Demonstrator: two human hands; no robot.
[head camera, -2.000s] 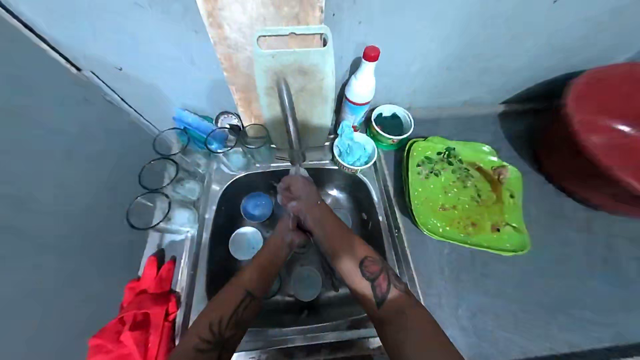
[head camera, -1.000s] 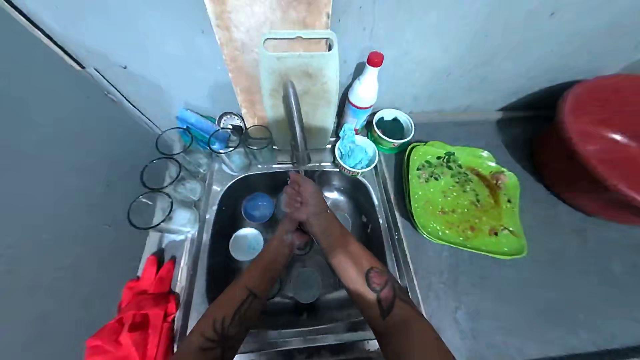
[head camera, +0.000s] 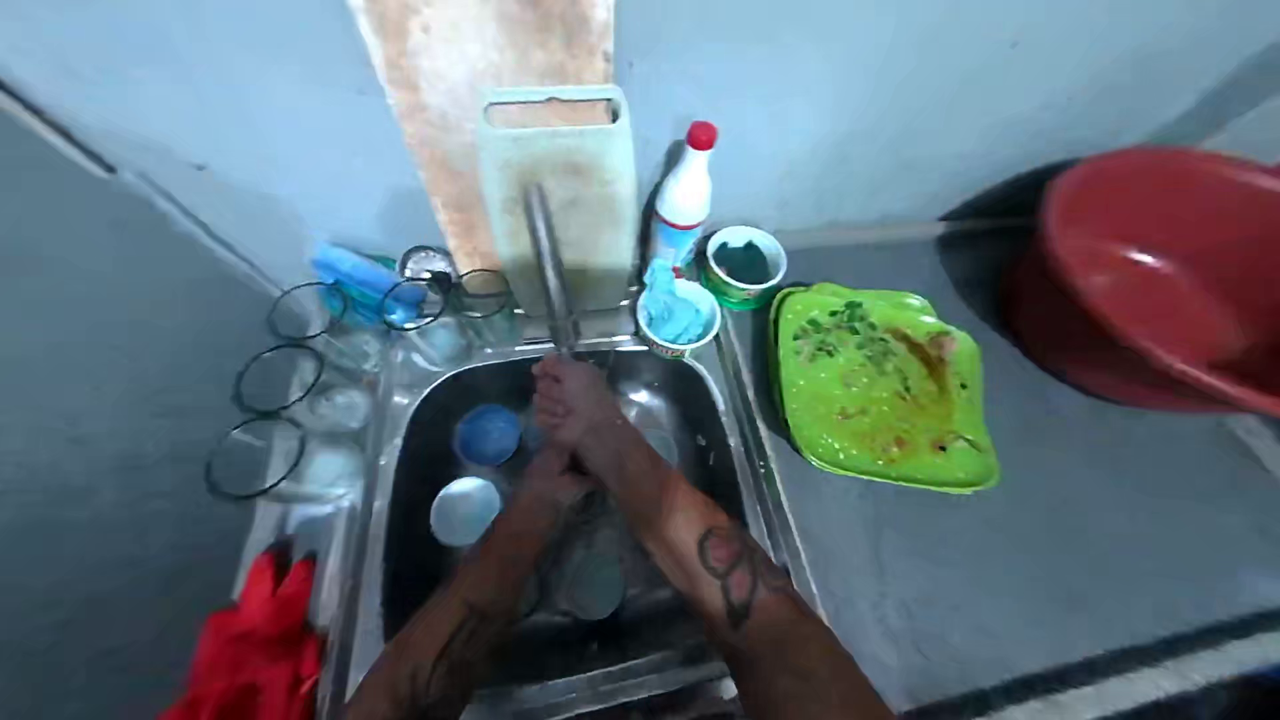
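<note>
Below the metal faucet (head camera: 552, 265), my two hands are pressed together over the steel sink (head camera: 410, 590). My right hand (head camera: 578, 400) is uppermost, its fingers curled near the spout. My left hand (head camera: 548, 480) lies just beneath and partly behind it; its fingers are largely hidden. Whether either hand holds anything is not clear. Left of them in the basin are a blue cup (head camera: 487, 435) and a whitish cup (head camera: 466, 511). Another round, clear vessel (head camera: 594, 585) lies lower in the basin, partly blurred.
Several drinking glasses (head camera: 335, 465) line the left ledge, above red rubber gloves (head camera: 255, 640). Behind the sink stand a cutting board (head camera: 590, 200), a white bottle (head camera: 684, 190) and two small tubs (head camera: 745, 265). Soiled green plates (head camera: 850, 400) and a red basin (head camera: 1180, 270) occupy the right counter.
My hands stay together under the faucet, with the right hand's fingers now folded in more closely. The view has tilted slightly upward.
</note>
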